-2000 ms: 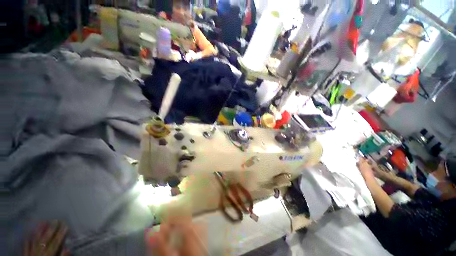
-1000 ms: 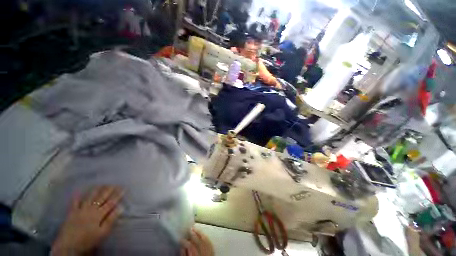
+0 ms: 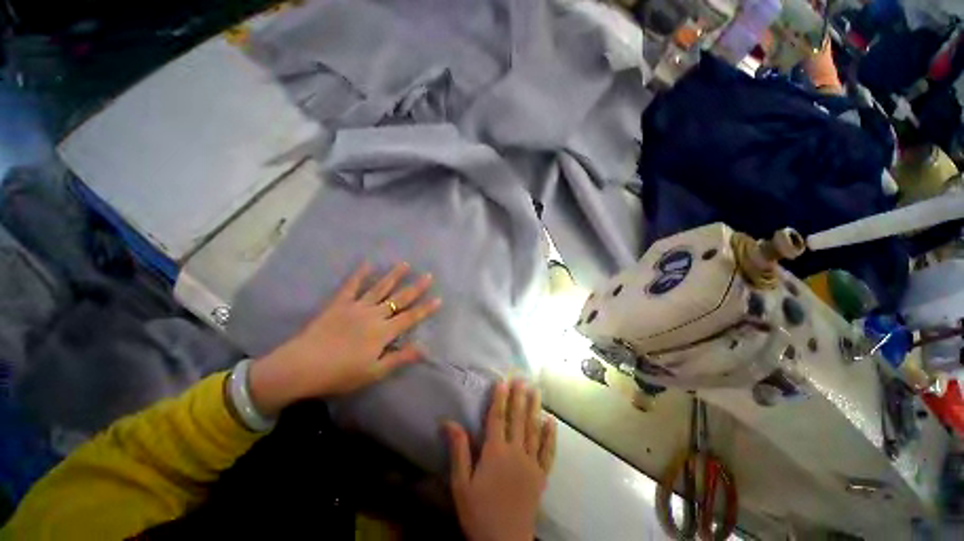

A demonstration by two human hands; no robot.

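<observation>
A grey garment panel (image 3: pixel 455 238) lies spread on the table left of the cream-white sewing machine head (image 3: pixel 687 306). My left hand (image 3: pixel 354 333), with a ring and a white wrist band, rests flat on the panel with fingers spread. My right hand (image 3: pixel 502 454) lies palm down on the panel's near right edge, below the bright lamp glow, its thumb apart from the fingers. Neither hand grips anything that shows. The needle area is washed out by the glow.
Shears with red-orange handles (image 3: pixel 698 497) lie beneath the machine arm. More grey pieces (image 3: pixel 423 42) are heaped behind. A navy pile (image 3: pixel 761 148) sits behind the machine. A white table extension (image 3: pixel 190 137) is at left. A dark grey heap (image 3: pixel 116 359) hangs lower left.
The view has swung left and down, so the machine shows further right. My left hand remains on the grey cloth, and my right hand now shows more fully, flat on the panel's edge.
</observation>
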